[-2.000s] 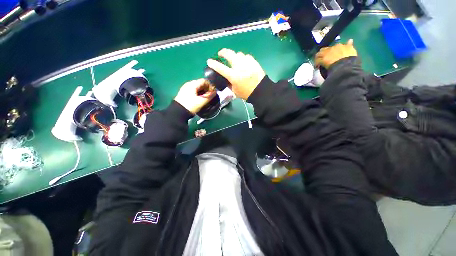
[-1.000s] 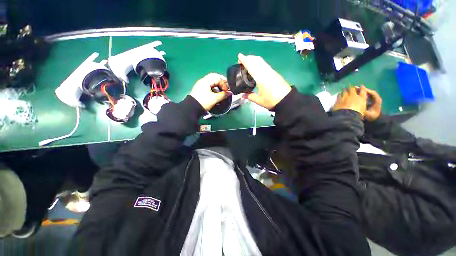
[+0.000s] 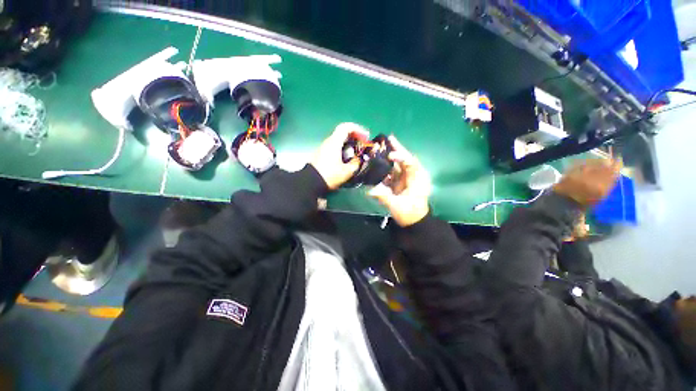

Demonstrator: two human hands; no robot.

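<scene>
My left hand (image 3: 336,159) and my right hand (image 3: 406,185) are close together over the bench's near edge. Between them they hold a black lens module (image 3: 374,168) with orange-red wires (image 3: 365,143) at its top. The camera housing under it is mostly hidden by my hands. To the left lie two white camera housings (image 3: 114,101) (image 3: 221,73) with black round open ends. Red and orange wires run from each to a round whitish circuit board (image 3: 196,147) (image 3: 254,153).
A white tail cable (image 3: 107,164) lies at the left, near crumpled clear plastic (image 3: 21,103). A small carton (image 3: 478,106) and a black and silver box (image 3: 538,122) stand at the rear right. A neighbour's hand (image 3: 589,182) is beside a white part (image 3: 544,178). Blue bins (image 3: 610,30) are above.
The view has turned. The black lens module has tipped over, so orange-red wires now show at its top, and my right hand has moved lower around it. The neighbour's hand has moved off the white part.
</scene>
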